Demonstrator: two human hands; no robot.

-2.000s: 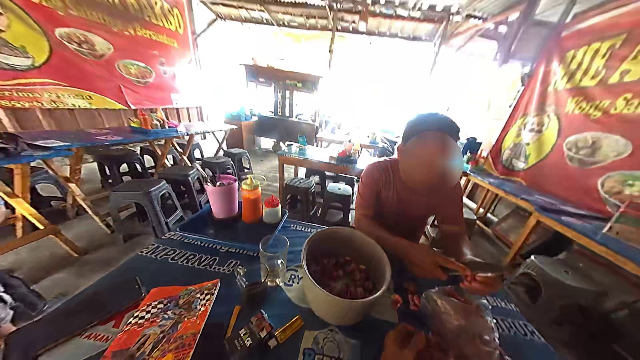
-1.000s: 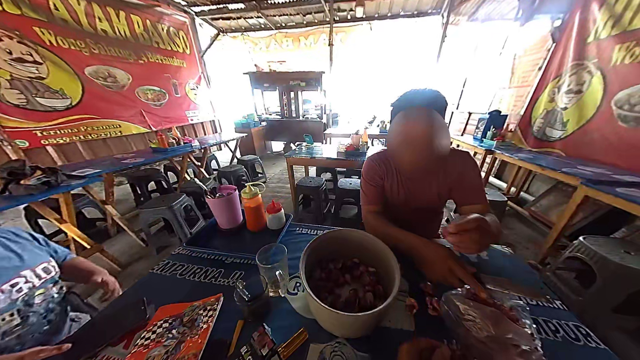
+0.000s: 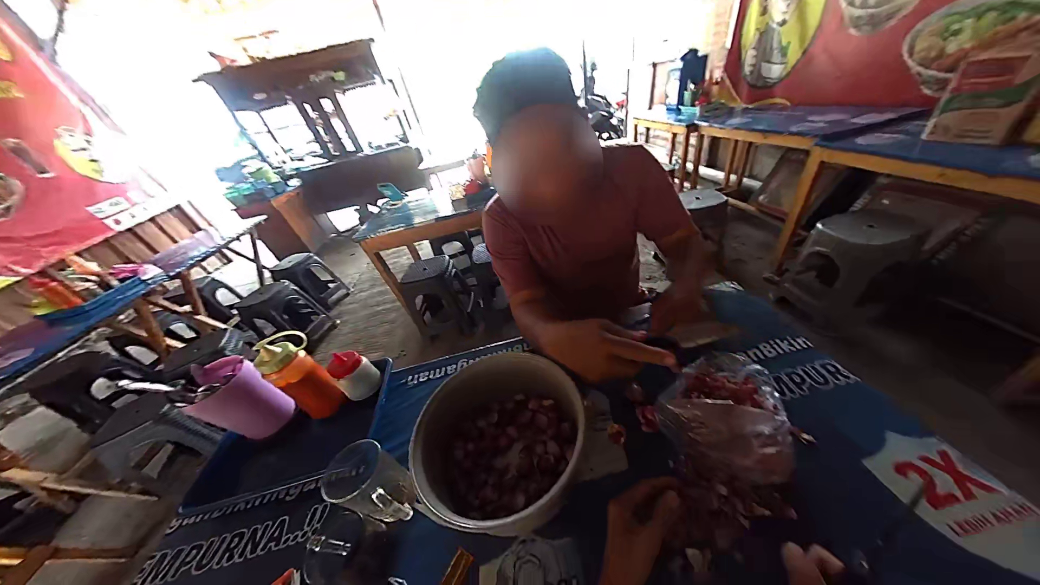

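Note:
At the bottom of the view, my left hand [image 3: 640,524] is beside a dark pile of onion skins [image 3: 723,508], its fingers curled; whether it holds something is too dark to tell. Only the fingertips of my right hand [image 3: 812,562] show at the lower edge, right of the skins. A metal pot [image 3: 422,471] of small red shallots [image 3: 512,455] stands left of my left hand. Beyond the skins lies a clear plastic bag [image 3: 727,422] with reddish contents. Across the table, a person in a maroon shirt reaches a hand [image 3: 605,349] between pot and bag.
Left of the pot stand a glass mug [image 3: 366,479], a blue tray [image 3: 244,471] with a pink cup [image 3: 244,398] of utensils, an orange sauce bottle [image 3: 301,378] and a red-capped bottle [image 3: 354,375]. Stools [image 3: 861,252] and other tables surround this one.
The view has turned and tilted. The person across now leans further over the table, head lowered, with a hand near the pot. Fingertips of my right hand now show at the lower edge.

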